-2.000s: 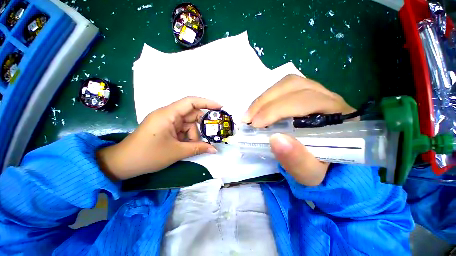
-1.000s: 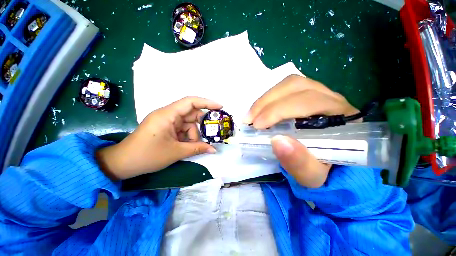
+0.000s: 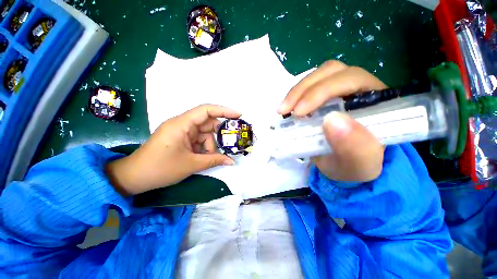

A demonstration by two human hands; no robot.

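Observation:
My left hand (image 3: pixel 177 147) holds a round electronic module (image 3: pixel 235 137) between thumb and fingers, its white and gold parts facing up, over the white paper sheet (image 3: pixel 201 82). My right hand (image 3: pixel 349 120) grips a clear dispensing syringe (image 3: pixel 403 121) with a white label strip and a black piece along its side. The syringe's green cap (image 3: pixel 451 110) points right. The front end points left toward the module, with a small gap between them. The very tip is hard to make out against the paper.
Two loose modules lie on the green bench (image 3: pixel 136 27), one beyond the paper (image 3: pixel 204 29), one left of it (image 3: pixel 105 102). A blue compartment tray (image 3: pixel 52 49) with modules stands at the left. A red tray (image 3: pixel 455 41) with shiny bags (image 3: pixel 477 57) is at the right. White scraps litter the bench.
My right hand and the syringe have moved up and to the right, away from the module, and the syringe is tilted more. My left hand and the module have hardly moved.

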